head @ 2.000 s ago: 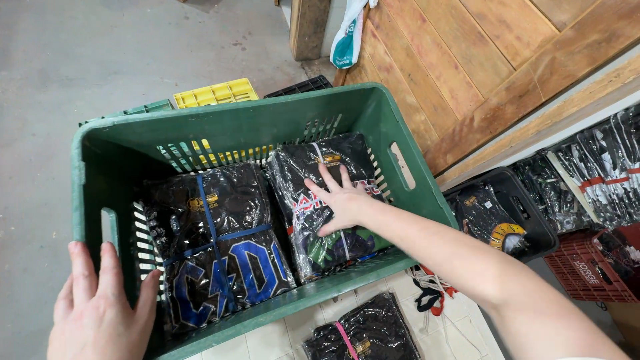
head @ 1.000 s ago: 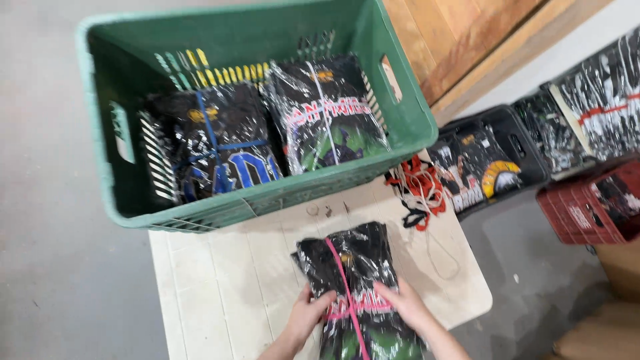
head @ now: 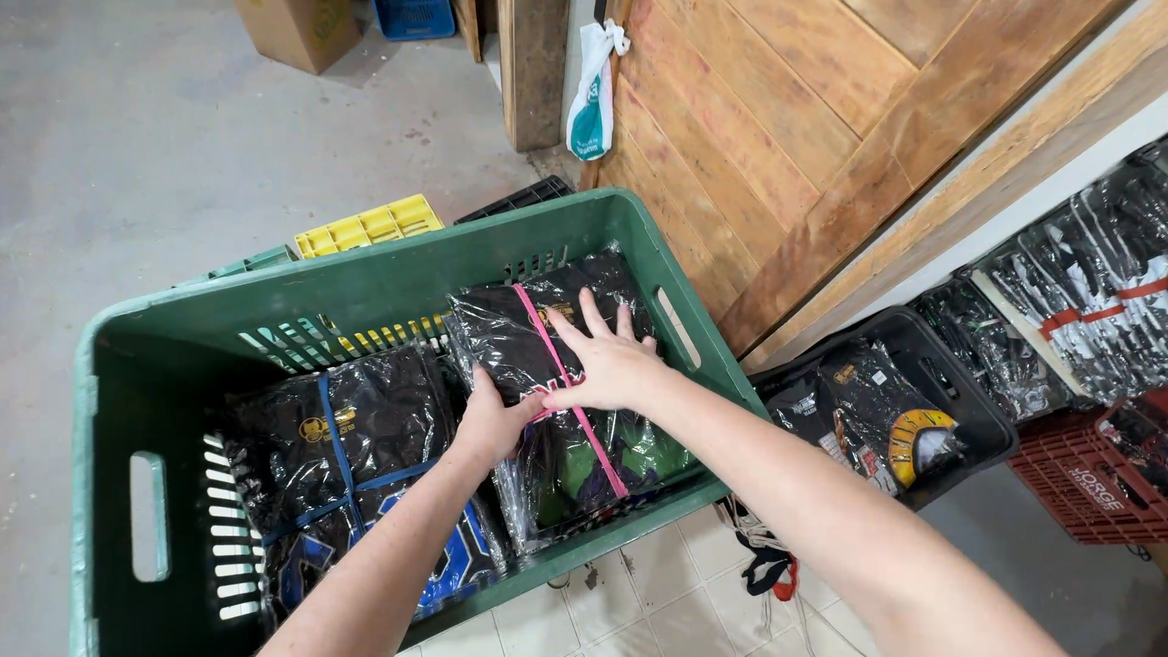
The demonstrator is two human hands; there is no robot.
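A bundle of black T-shirts in clear plastic, tied with a pink strip, lies in the right part of a green plastic crate. My left hand rests at the left edge of this bundle, thumb pointing toward the pink strip. My right hand lies spread, palm down, on its top, and the two thumbs nearly meet. Left of it in the crate lies another bundle of bagged black shirts with blue lettering, tied crosswise with a blue strip. What lies beneath the pink-tied bundle is hidden.
The crate stands on a white tiled surface with a tangle of cords. At right are a black crate of bagged shirts, a red crate and stacked bagged garments. A yellow crate and wooden boards lie beyond.
The pink-tied bundle, between both hands on the white surface a second ago, is now in the green crate, where the white-tied bundle showed before. Both hands have moved into the crate with it.
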